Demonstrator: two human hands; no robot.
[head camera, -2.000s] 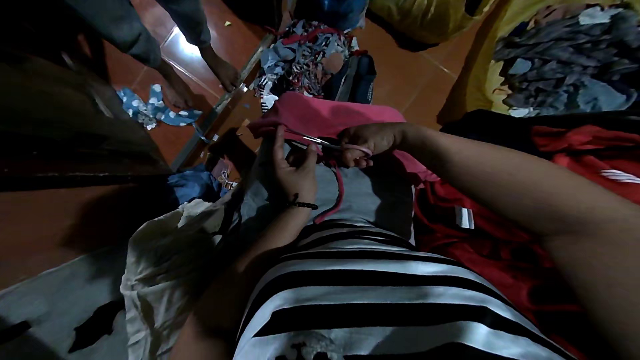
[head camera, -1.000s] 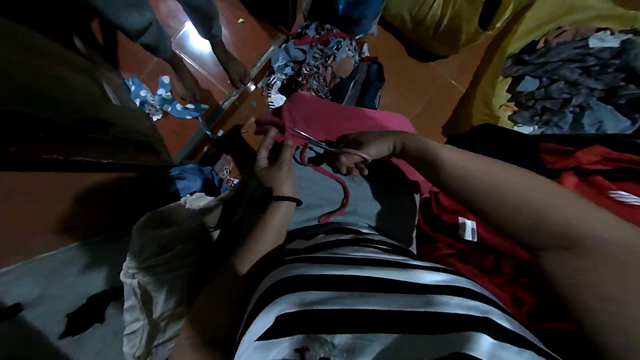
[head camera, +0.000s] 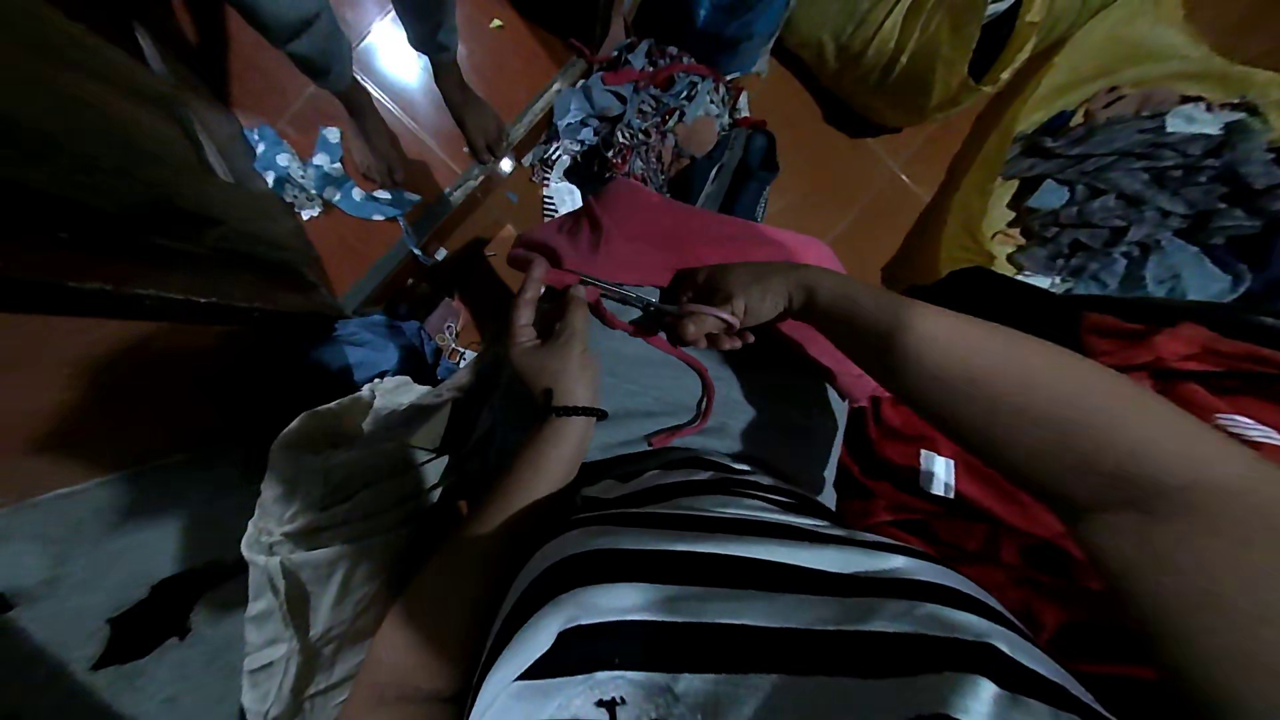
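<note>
Pink fabric (head camera: 650, 235) lies across my lap over a grey cloth (head camera: 640, 390). My right hand (head camera: 725, 300) is closed around the handles of a pair of scissors (head camera: 625, 292), whose blades point left along the fabric's near edge. My left hand (head camera: 555, 325) pinches the fabric's left end by the blade tips, fingers raised; a dark beaded bracelet is on that wrist. A narrow pink strip (head camera: 705, 390) trails from near the blades and curls on the grey cloth. Whether the blades are parted is hard to tell.
A heap of fabric scraps (head camera: 650, 110) lies ahead. At the right stand a yellow sack of grey scraps (head camera: 950, 220) and red garments (head camera: 960, 510). Another person's bare feet (head camera: 475, 120) are at upper left, near a blue polka-dot cloth (head camera: 350, 195). Cream cloth (head camera: 320, 540) lies left.
The loose pink strip hangs in a longer curl than two seconds ago. My left hand has shifted its hold along the fabric edge, while my right hand keeps the scissors.
</note>
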